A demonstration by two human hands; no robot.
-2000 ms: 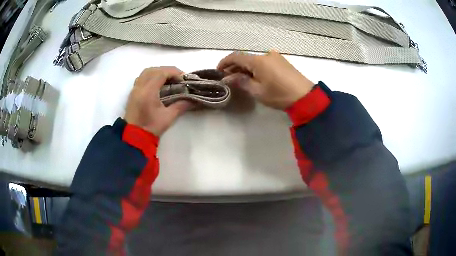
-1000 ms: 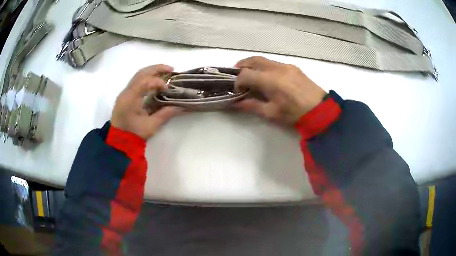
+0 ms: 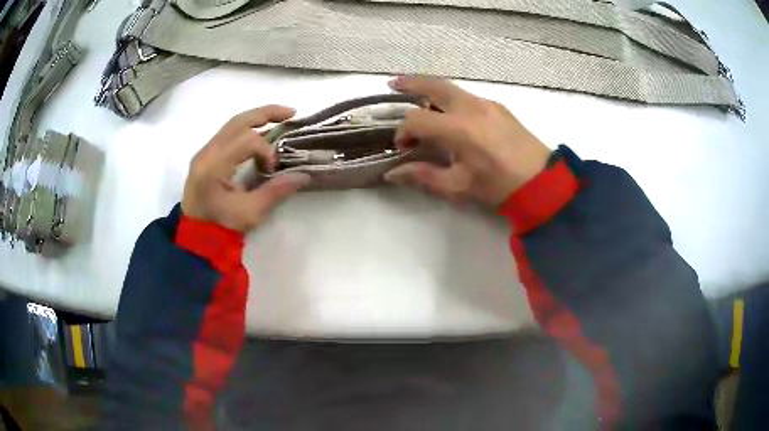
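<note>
A coiled strap point(image 3: 346, 174) of beige-grey webbing is held between both hands above the white table, near the middle of the view. It forms a long flat oval with its layers seen edge-on, and small silvery metal parts show inside. My left hand point(image 3: 240, 164) grips its left end, thumb at the near side. My right hand point(image 3: 472, 143) grips its right end, with a finger up at the outer far layer, which stands a little apart from the inner layers. The exact fingertip contact on the right is partly hidden.
Long loose straps point(image 3: 405, 42) lie across the far side of the white table point(image 3: 379, 269), with buckles point(image 3: 126, 97) at their left ends. Finished bundles point(image 3: 51, 189) with white middles stand at the left. More straps point(image 3: 42, 84) lie at the far left edge.
Over the two seconds, the coil has become longer and flatter, and my hands have moved apart to its ends. Since one second ago, its far outer layer has lifted away from the inner ones.
</note>
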